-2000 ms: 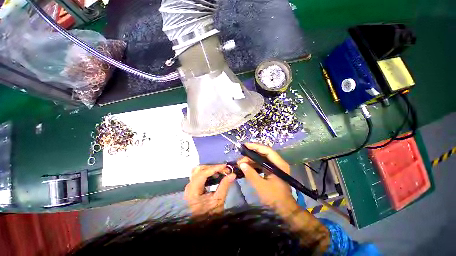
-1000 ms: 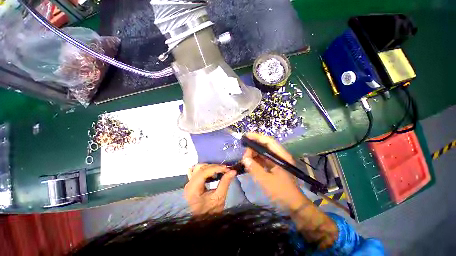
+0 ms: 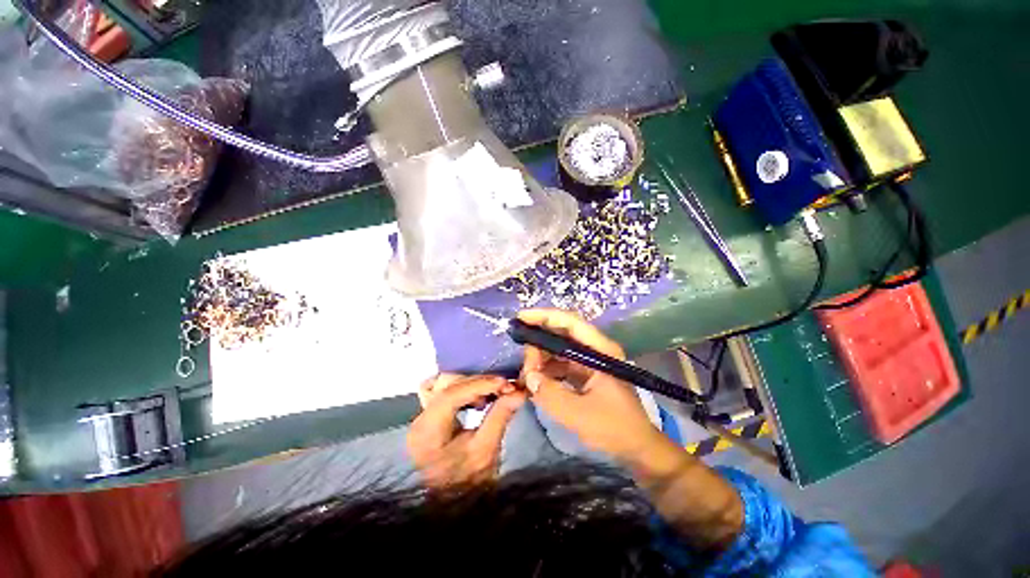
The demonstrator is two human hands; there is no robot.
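My right hand (image 3: 582,378) holds the soldering iron (image 3: 604,359), its metal tip pointing up-left over the purple-blue mat (image 3: 457,339). The thumb and fingers of my left hand (image 3: 457,429) pinch something tiny at the near bench edge. My right fingertips meet my left ones there; the part between them is too small and covered to tell. Small components (image 3: 610,260) lie heaped on the mat. Wire rings (image 3: 237,303) lie heaped at the left of the white sheet (image 3: 328,373). Thin solder wire (image 3: 249,429) runs from the reel holder (image 3: 130,435) toward my left hand.
The fume extractor hood (image 3: 474,220) hangs just beyond my hands. A round tin (image 3: 600,152), tweezers (image 3: 706,224), a blue soldering station (image 3: 774,147) and a yellow sponge (image 3: 881,138) stand right. A clear bag (image 3: 169,147) lies upper left, a red tray (image 3: 892,361) lower right.
The whole view has shifted slightly, with the bench lying further left. The iron's tip now shows clear of the hood's rim, over the mat. Both hands stay together at the bench edge.
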